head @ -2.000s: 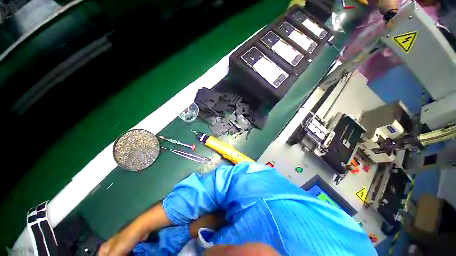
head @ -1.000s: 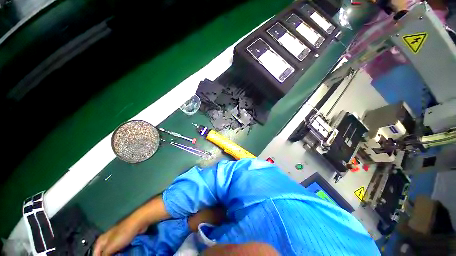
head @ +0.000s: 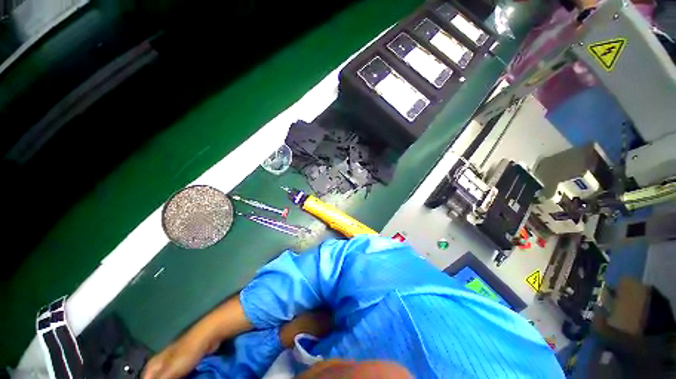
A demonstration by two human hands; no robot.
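My right hand (head: 174,361) is at the bottom left edge, palm down beside a heap of black pieces (head: 107,344). Its fingertips are cut off by the picture's lower edge, so I cannot tell whether it holds anything. Another blue sleeve (head: 241,355) lies beneath the right forearm; my left hand is out of the picture. A sheet of black rectangles divided by white lines (head: 61,337) lies left of the heap.
A screw dish (head: 198,216), red-ended screwdriver (head: 259,206), tweezers (head: 270,223) and yellow electric screwdriver (head: 333,216) lie mid-bench. A clear cup (head: 278,158) adjoins a black heap (head: 337,161). A phone tray (head: 389,122) stands beyond; a machine (head: 511,203) is right.
The view shifts slightly. My right hand stays by the left heap with only a small movement; the tools, dish and tray keep their places on the bench.
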